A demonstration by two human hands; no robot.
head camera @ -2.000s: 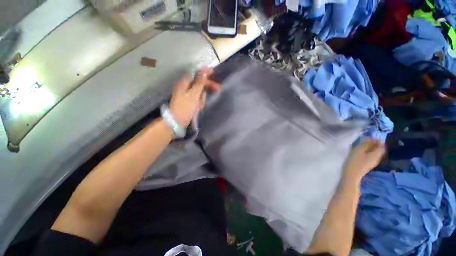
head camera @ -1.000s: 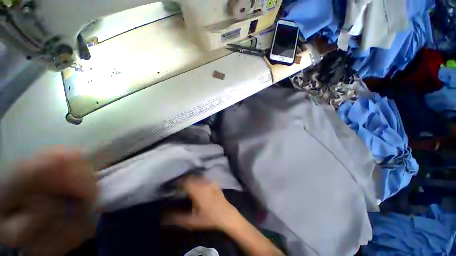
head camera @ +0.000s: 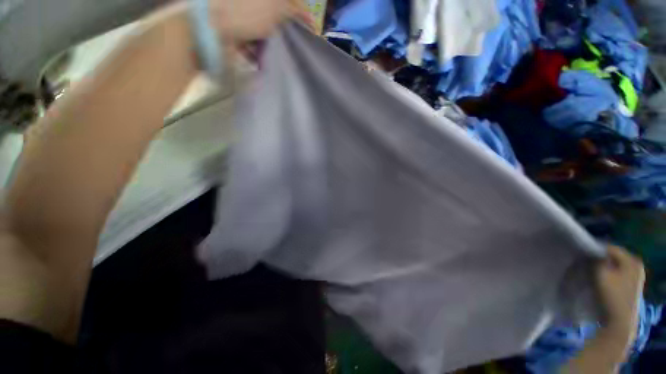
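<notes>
A large grey fabric piece (head camera: pixel 409 197) is stretched in the air between my two hands, across the middle of the view. My left hand (head camera: pixel 252 18), blurred and near the top edge with a pale band at the wrist, grips its upper left corner. My right hand (head camera: pixel 619 281), at the right, grips the far right end. The lower edge hangs loose and uneven above my dark lap. The cloth hides much of what lies behind it, including the table end.
The white sewing table (head camera: pixel 157 179) shows behind my left forearm. Blue garment pieces (head camera: pixel 478 69) lie at the top right with a pale grey piece (head camera: pixel 456 29) over them. A red cloth (head camera: pixel 539 77) and a bright green strip (head camera: pixel 621 88) lie farther right.
My hands have moved from the lap and table front to hold the grey cloth stretched up. My left hand is now at the top, my right hand far right. The view has shifted.
</notes>
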